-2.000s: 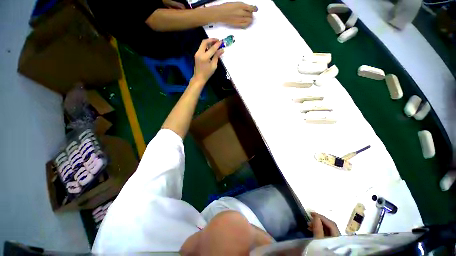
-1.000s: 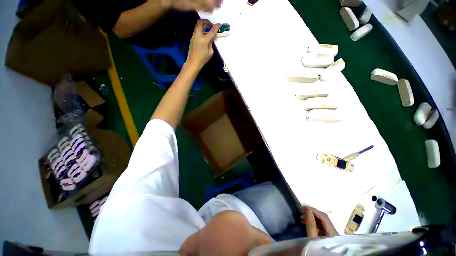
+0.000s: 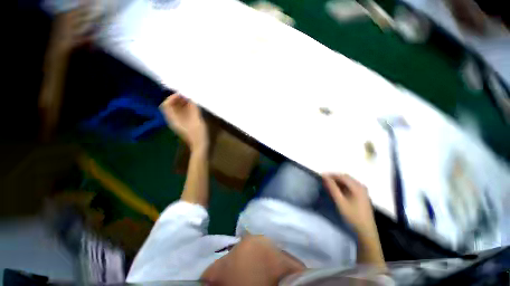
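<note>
The view is strongly blurred. My left hand (image 3: 183, 116) is at the near edge of the white bench (image 3: 268, 84), left of centre, fingers bent; whether it holds anything cannot be told. My right hand (image 3: 348, 195) is at the same edge, further right, thumb and fingers apart, with nothing seen in it. A hammer-like tool with a long dark grip (image 3: 396, 167) lies right of my right hand. A small tan-and-dark piece (image 3: 369, 149) lies left of the grip, and a smaller dark piece (image 3: 325, 111) lies further up the bench.
Blurred cream pieces (image 3: 463, 181) lie at the bench's right end. Pale pieces (image 3: 411, 25) are on the green belt (image 3: 363, 61) behind. Another person's arm (image 3: 55, 84) is at the far left. A blue stool (image 3: 126, 114) and an open carton (image 3: 234, 156) are below the bench edge.
The view has swung round. My left hand has come back from the bench's far end to its near edge; the green-and-blue piece no longer shows in it. The cream housings in mid-bench are out of view.
</note>
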